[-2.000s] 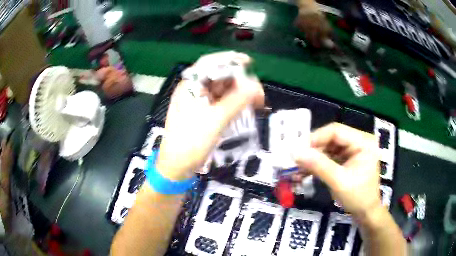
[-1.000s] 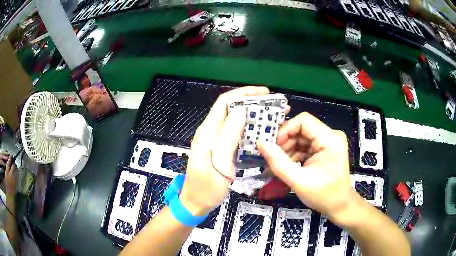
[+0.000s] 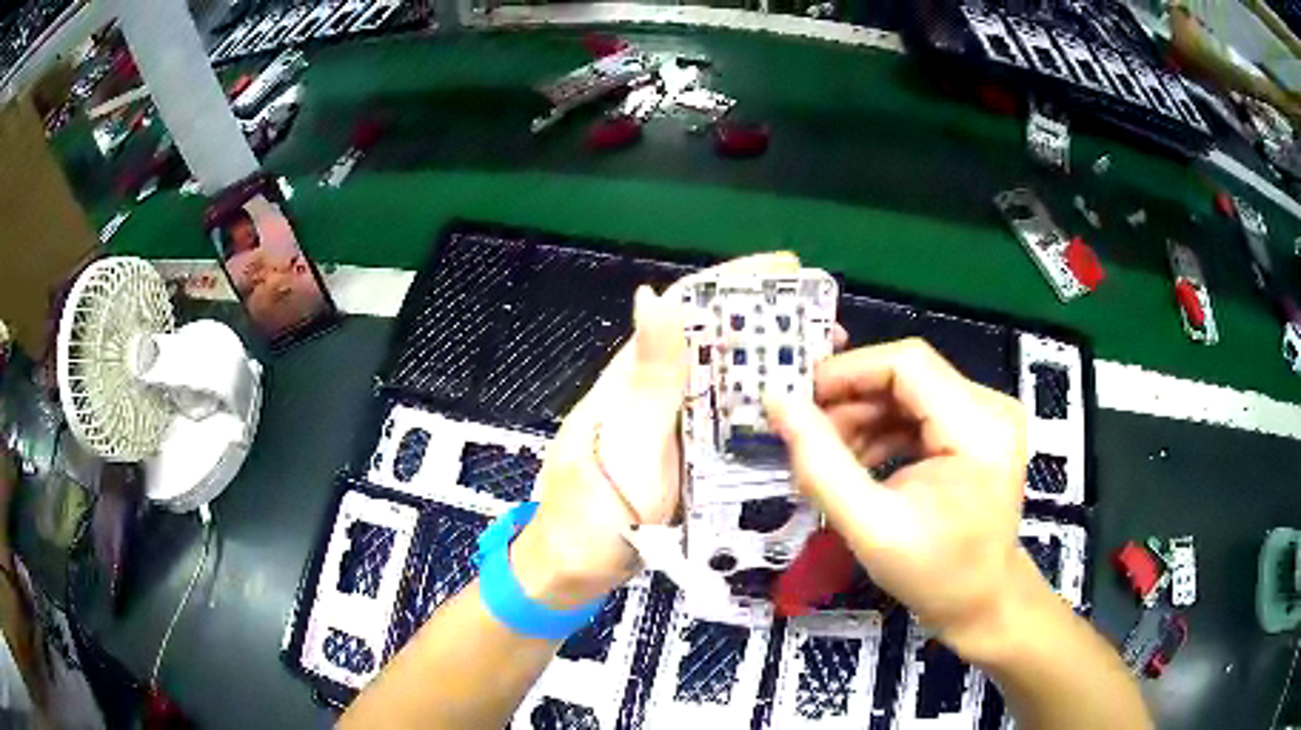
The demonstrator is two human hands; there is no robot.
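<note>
My left hand (image 3: 606, 449), with a blue wristband (image 3: 517, 578), holds a white housing frame (image 3: 713, 531) upright over the tray. A circuit board unit (image 3: 756, 350) with small dark squares lies against the frame's upper part. My right hand (image 3: 913, 485) pinches the board's right side with thumb and fingers. A red piece (image 3: 816, 573) hangs at the lower end, partly behind my right hand. A thin reddish line runs over my left palm. The black blister tray (image 3: 500, 321) below holds several white frames (image 3: 716, 663).
A white desk fan (image 3: 121, 364) and an upright smartphone (image 3: 271, 271) stand left of the tray. The green conveyor belt (image 3: 428, 178) beyond carries units with red pieces (image 3: 1053, 245). Another black tray (image 3: 1092, 72) is at the back right. Small red and white parts (image 3: 1141, 568) lie right.
The white frame now shows under the board, extending below it. My right hand has moved slightly right and down. Units on the belt have shifted right.
</note>
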